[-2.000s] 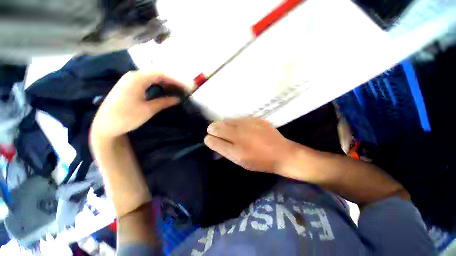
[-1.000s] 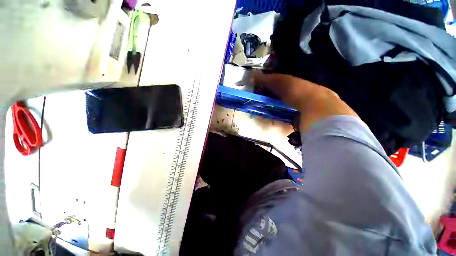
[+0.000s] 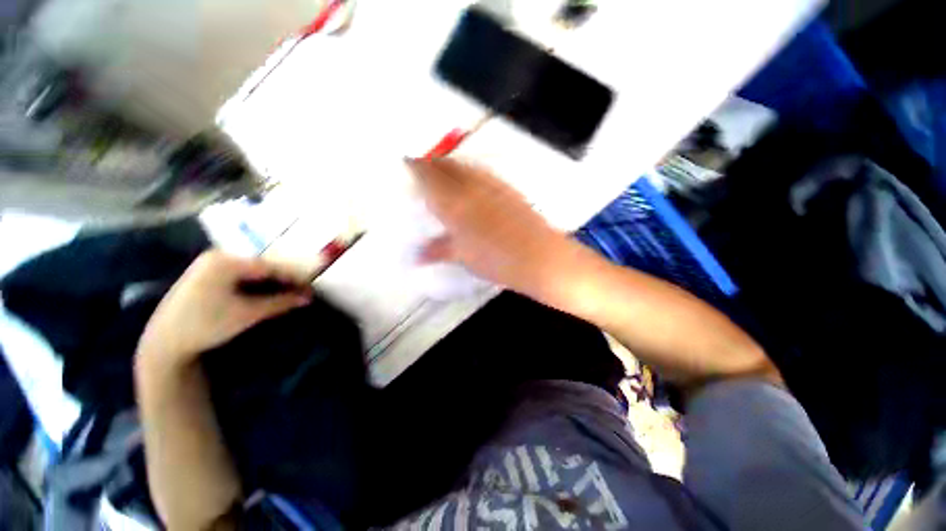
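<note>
My left hand (image 3: 213, 311) is at the left, its thumb and fingers closed on the edge of the black garment piece (image 3: 296, 358). The black cloth hangs over the table's front edge and spreads under my left forearm. My right hand (image 3: 488, 223) is over the white sewing table (image 3: 384, 202), right of the cloth and apart from it. Its thumb and index finger are apart, and I see nothing held. It is blurred, and its palm side is hidden.
The sewing machine (image 3: 145, 62) is blurred at the upper left. A black smartphone (image 3: 524, 83) lies beyond my right hand. Red tape (image 3: 446, 143) marks the table seam. A blue crate (image 3: 679, 233) and grey-blue cloth (image 3: 897, 239) are at the right, with more dark cloth at the left.
The view has swung back from the right side to the machine bed. My right hand has come from the crates to over the table. My left hand is in view again, on the black cloth.
</note>
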